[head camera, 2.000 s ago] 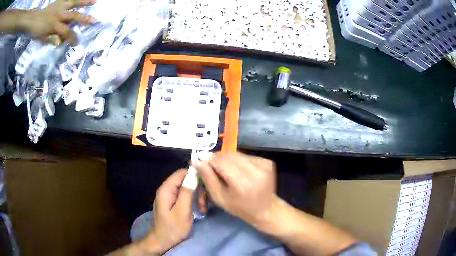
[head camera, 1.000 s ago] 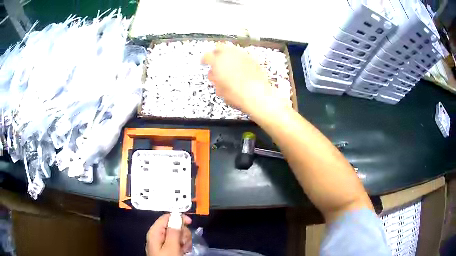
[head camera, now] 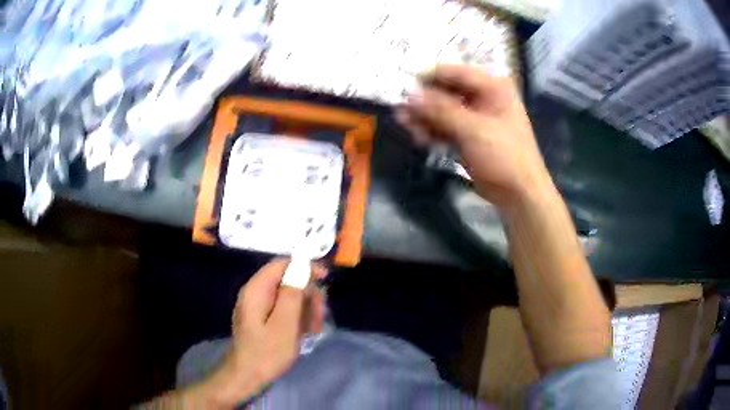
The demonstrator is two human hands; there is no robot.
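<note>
A white square housing (head camera: 282, 196) lies in the orange fixture (head camera: 364, 192). My left hand (head camera: 276, 316) is closed at the housing's lower edge, on the bagged white cord; a pale finger cot (head camera: 297, 272) covers the thumb tip and clear bag shows below the fingers. My right hand (head camera: 472, 120) is blurred, in the air right of the fixture, near the front edge of the clip tray (head camera: 344, 56). Its fingertips are together; whether a clip is between them cannot be told.
The mallet (head camera: 450, 162) lies mostly hidden under my right hand and forearm. Bagged cords (head camera: 152, 72) are heaped at left. Stacked white housings (head camera: 632, 64) stand at back right. An open carton (head camera: 512, 352) with white housings is at lower right. A small white part (head camera: 712, 197) lies at far right.
My right hand has moved from over the clip tray back toward me and to the right of the fixture. My left hand stays at the housing's lower edge. The view has tilted down.
</note>
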